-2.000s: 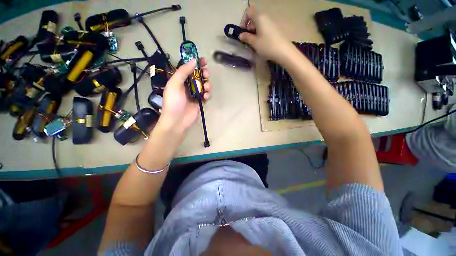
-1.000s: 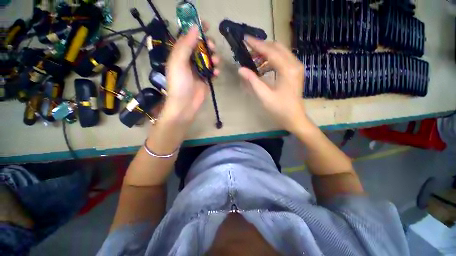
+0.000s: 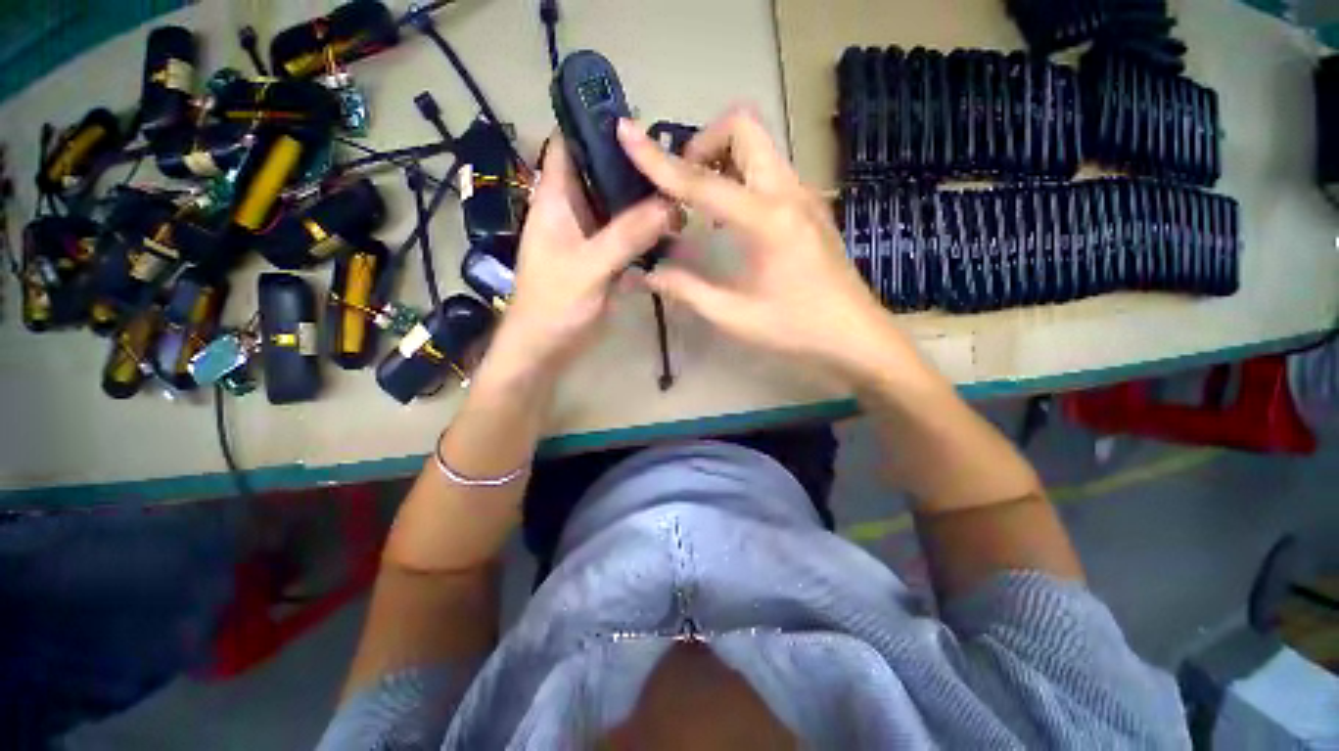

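Note:
My left hand [image 3: 565,264] holds a half-assembled unit upright with a black top cover [image 3: 595,125] lying over it. The cover has a small window near its far end. No green board or yellow part shows on the held unit now. A thin black cable [image 3: 664,345] hangs from its near end. My right hand [image 3: 749,242] has its fingertips on the cover and the unit's near end, which the hands partly hide. Another black piece [image 3: 673,137] shows behind my right fingers; I cannot tell if it is held or lies on the bench.
Half-assembled units [image 3: 289,338] with wires and cables lie in a loose heap at left. Black covers [image 3: 1028,242] stand in rows on a cardboard sheet [image 3: 940,352] at right, with more at the far right. The bench's green edge [image 3: 588,440] runs before me.
My right hand has brought covers from the right to my left hand. One cover now lies over the green board and yellow part that showed before.

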